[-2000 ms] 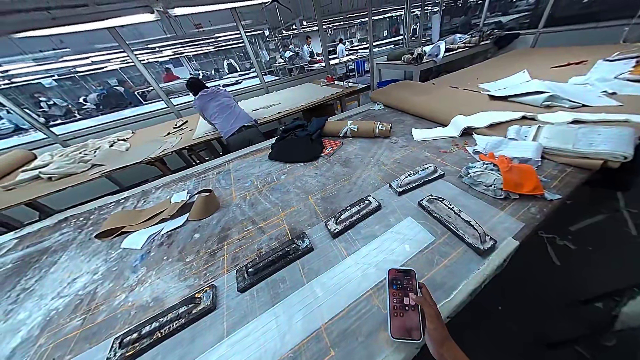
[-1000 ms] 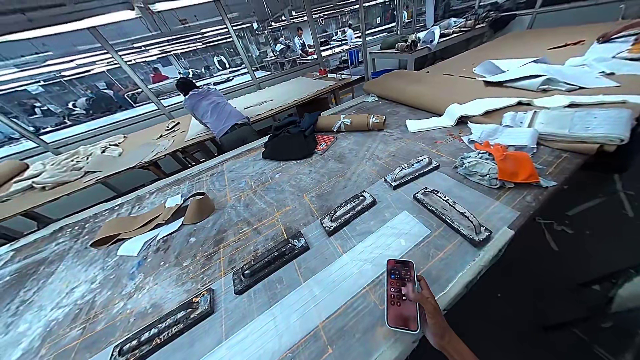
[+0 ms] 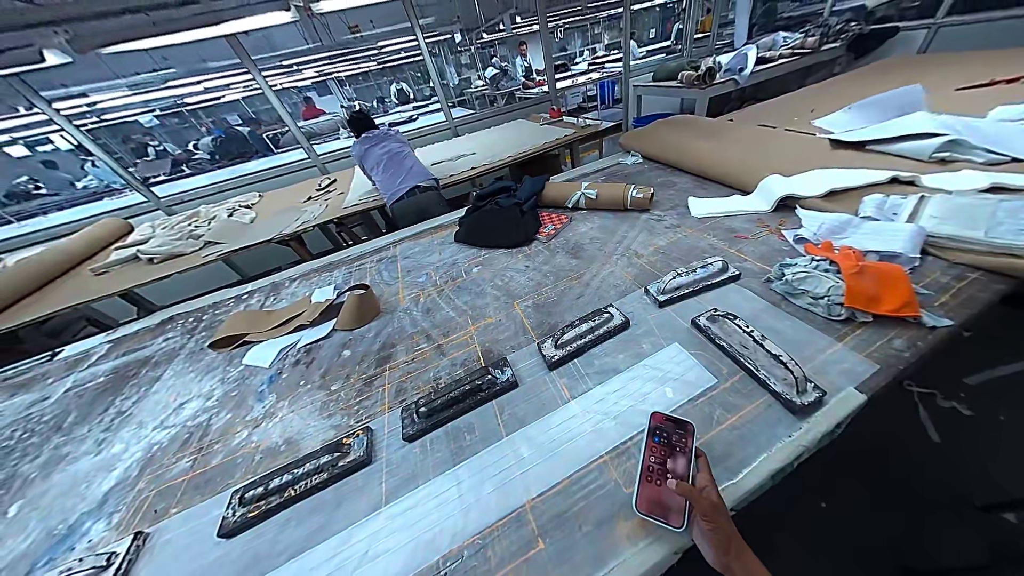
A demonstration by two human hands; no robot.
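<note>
My right hand (image 3: 708,508) holds a smartphone (image 3: 666,470) with a lit screen over the table's near edge, its thumb across the lower part of the screen. My left hand is out of view. Just beyond the phone, a long white strip (image 3: 512,472) lies on a translucent sheet (image 3: 808,340). Black handled weights rest along the sheet: one (image 3: 758,360) right of the strip's far end, others (image 3: 584,334) (image 3: 460,398) (image 3: 296,480) in a row on its left side.
Curled brown paper (image 3: 272,322), a dark cloth bundle (image 3: 500,214) and a tied brown roll (image 3: 596,195) lie farther back on the table. An orange cloth (image 3: 868,280) and white fabric (image 3: 944,220) are at the right. A person (image 3: 396,168) leans over another table behind.
The thumb has moved lower on the phone's screen since two seconds ago. The phone stays in my right hand, and the weights and strip have not moved.
</note>
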